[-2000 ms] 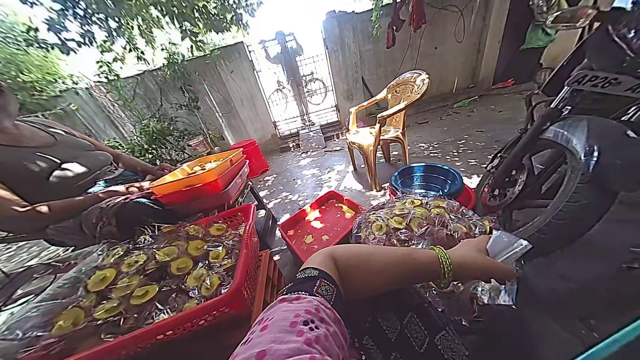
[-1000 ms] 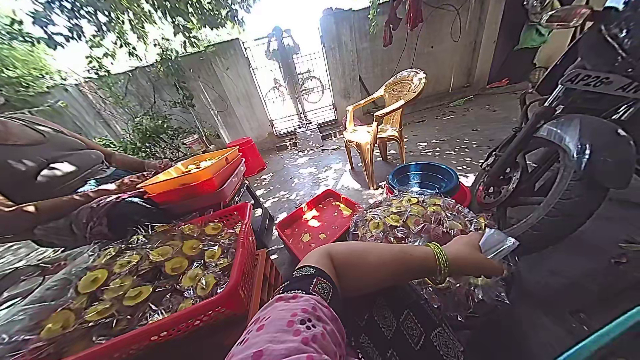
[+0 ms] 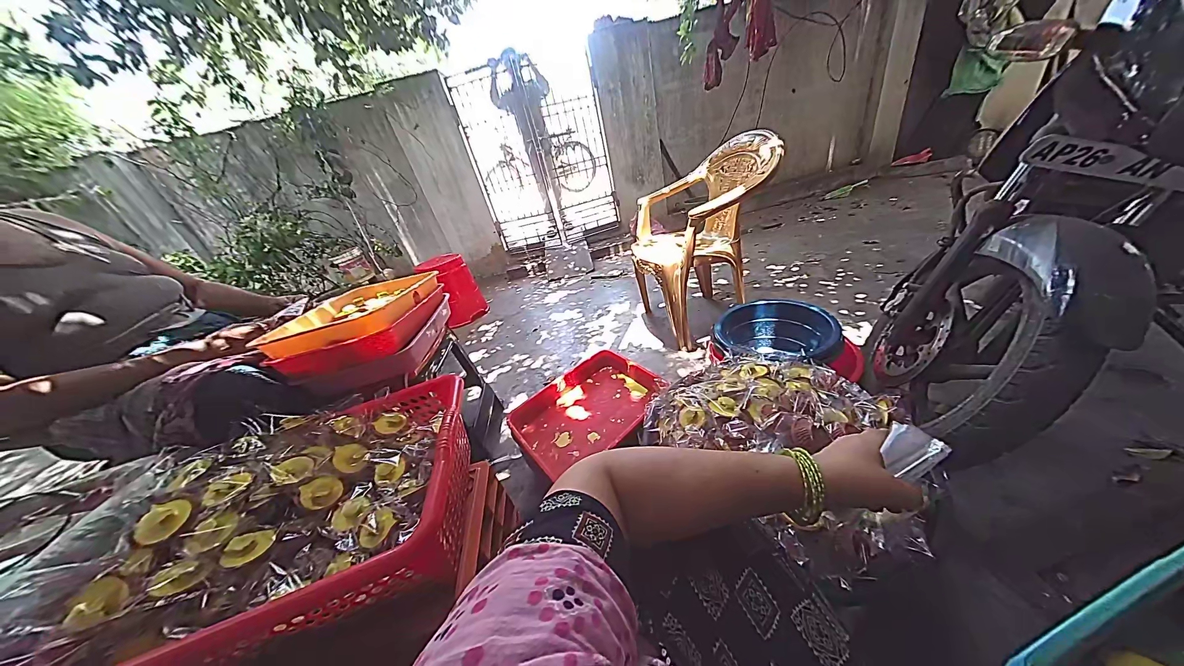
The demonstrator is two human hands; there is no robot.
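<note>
My left hand (image 3: 869, 472), with green bangles at the wrist, reaches to the right and grips a small stack of clear plastic bags (image 3: 914, 453). Below and behind it lies a large heap of clear-wrapped pieces (image 3: 758, 402) with yellow round parts, some reddish-brown beneath. My right hand is out of view. More wrapped pieces with yellow discs (image 3: 319, 492) fill a red perforated plastic crate (image 3: 450, 462) at the left. Between crate and heap sits a shallow red tray (image 3: 532, 418) with a few yellow bits in it. Patterned dark cloth (image 3: 758, 601) lies under my forearm.
At left, a seated person (image 3: 83, 305) has their hands by an orange tray (image 3: 416, 294) stacked on other trays. A red bucket (image 3: 458, 287), blue basin (image 3: 777, 324), golden plastic chair (image 3: 712, 222) and motorcycle wheel (image 3: 1008, 351) stand beyond. A turquoise rim (image 3: 1101, 615) shows lower right.
</note>
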